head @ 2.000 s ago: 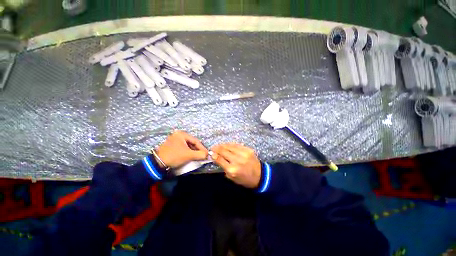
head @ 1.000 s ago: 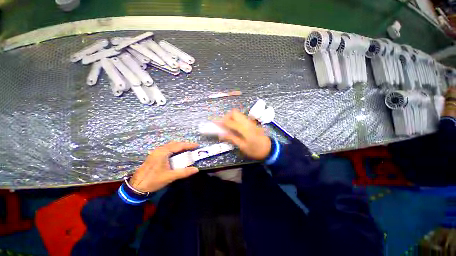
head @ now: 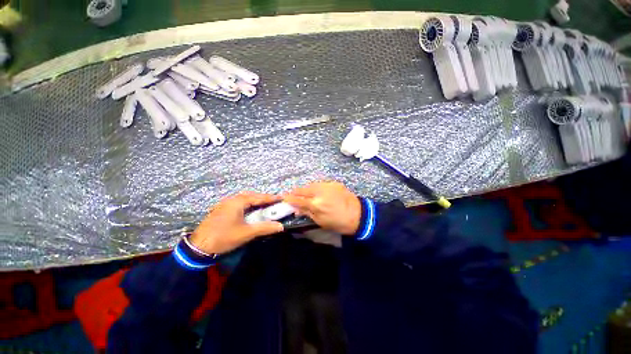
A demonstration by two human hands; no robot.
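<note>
A white handheld fan unit [head: 271,212] lies at the bench's near edge, its flat handle partly showing between my hands. My left hand [head: 232,222] grips its left part, fingers on the far side and thumb on the near side. My right hand [head: 325,206] covers its right part with the fingers over the top. The unit's ends are hidden by my hands. A small mallet [head: 360,143] with a white two-lobed head, dark shaft and yellow tip lies to the right, beyond my right hand.
Loose handle covers [head: 165,101] are piled at the left. A thin strip [head: 306,123] lies beyond my hands. Covered units [head: 453,68] stand in rows at the far right. Bubble wrap [head: 290,76] covers the bench. The green conveyor belt [head: 228,11] runs beyond, carrying a fan [head: 102,10].
My right hand, raised and blurred with a white piece a second ago, is now down on the unit. My left hand has moved slightly right. Another person's hand at the right edge is gone.
</note>
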